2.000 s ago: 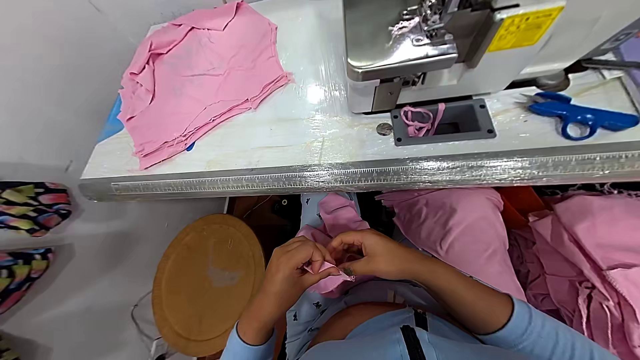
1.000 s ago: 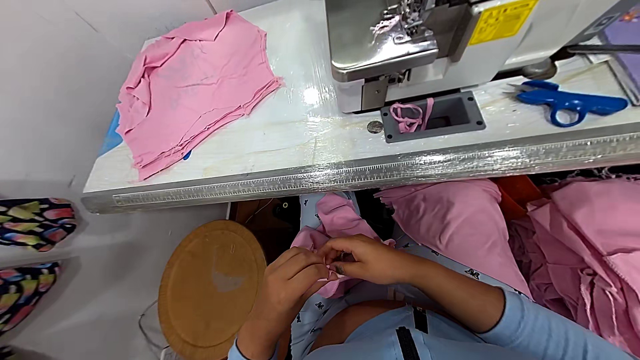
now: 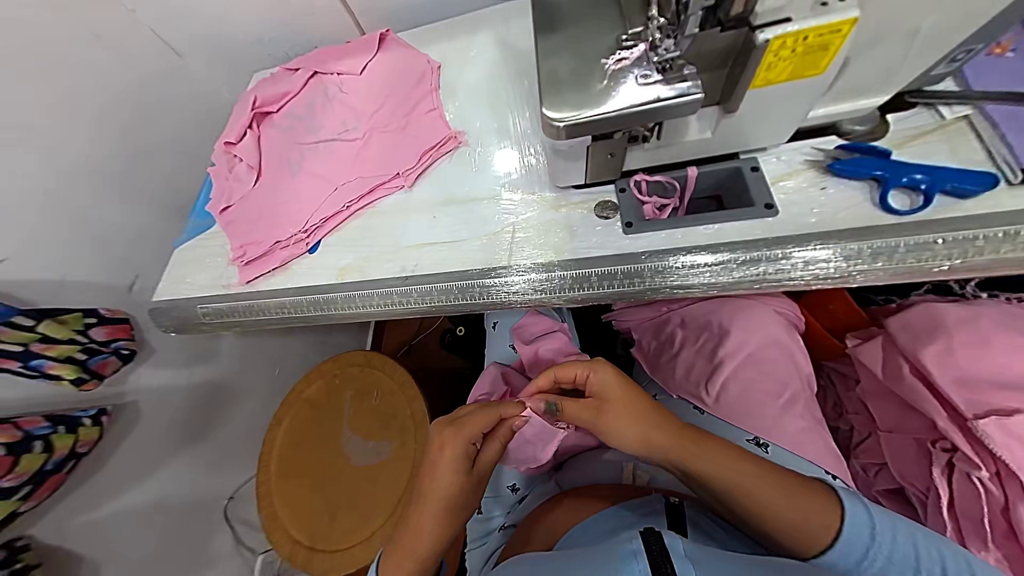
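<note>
Over my lap, a piece of pink fabric (image 3: 536, 440) is pinched at its edge between both hands. My left hand (image 3: 472, 440) grips it with thumb and forefinger, and my right hand (image 3: 596, 404) grips it just beside, fingertips nearly touching. Part of the fabric is hidden under the fingers. On the table above lies a stack of pink cut fabric (image 3: 336, 144). An overlock sewing machine (image 3: 624, 96) stands beyond my hands. Blue thread snips (image 3: 912, 176) lie at the right, and a pink fabric strip (image 3: 662, 192) rests in a grey recessed tray (image 3: 740, 192).
The table's front edge bears a measuring tape (image 3: 416, 290) under clear wrap. A round wooden stool (image 3: 344, 464) stands at the left. More pink fabric lies over my leg (image 3: 728, 360) and in a heap (image 3: 952, 384) at the right. A coin (image 3: 606, 210) lies beside the tray.
Both hands stay over my lap with the pink fabric, their fingers shifting along its edge. A flap of it now shows more plainly below the fingertips than one second ago.
</note>
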